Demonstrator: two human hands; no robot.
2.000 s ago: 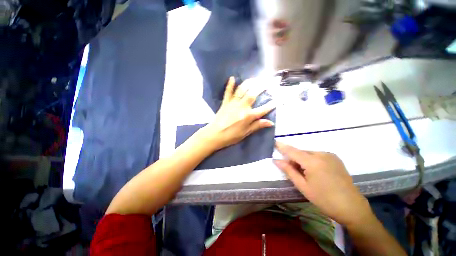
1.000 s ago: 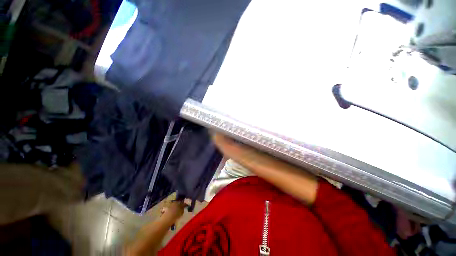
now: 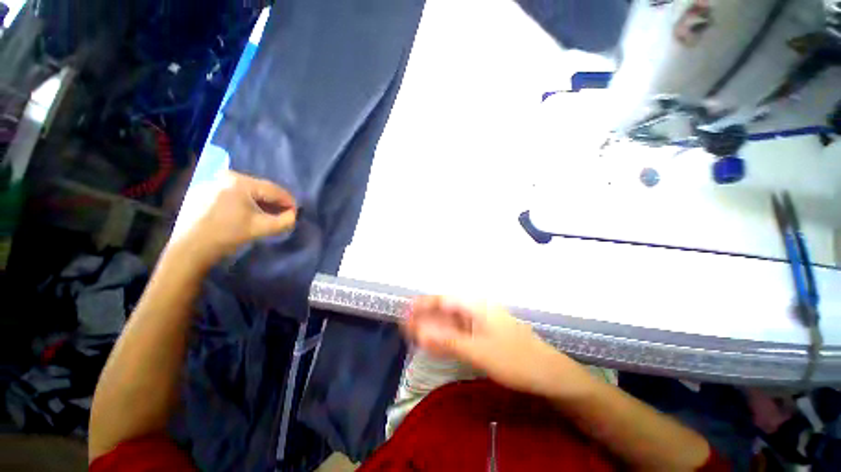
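Observation:
My left hand (image 3: 247, 214) pinches the edge of the dark navy cloth stack (image 3: 323, 83) at the left of the white table, thumb and forefinger together on the cloth. The stack hangs over the table's front edge. My right hand (image 3: 461, 334) is blurred, over the ruled front edge, fingers apart, with nothing seen in it. The sewing machine head (image 3: 710, 55) stands at upper right. No cloth lies under its needle area (image 3: 650, 138).
Blue-handled snips (image 3: 797, 258) lie at the right, tied by a strip (image 3: 813, 348). A dark cloth piece (image 3: 586, 20) lies behind the machine. Dark cloth hangs below the table's ruled edge (image 3: 627, 348). Grey scraps (image 3: 88, 318) are heaped at lower left.
The dark piece under my left hand at the needle has gone from there. My left hand has come up from below the table to the stack. My right hand has risen over the front edge.

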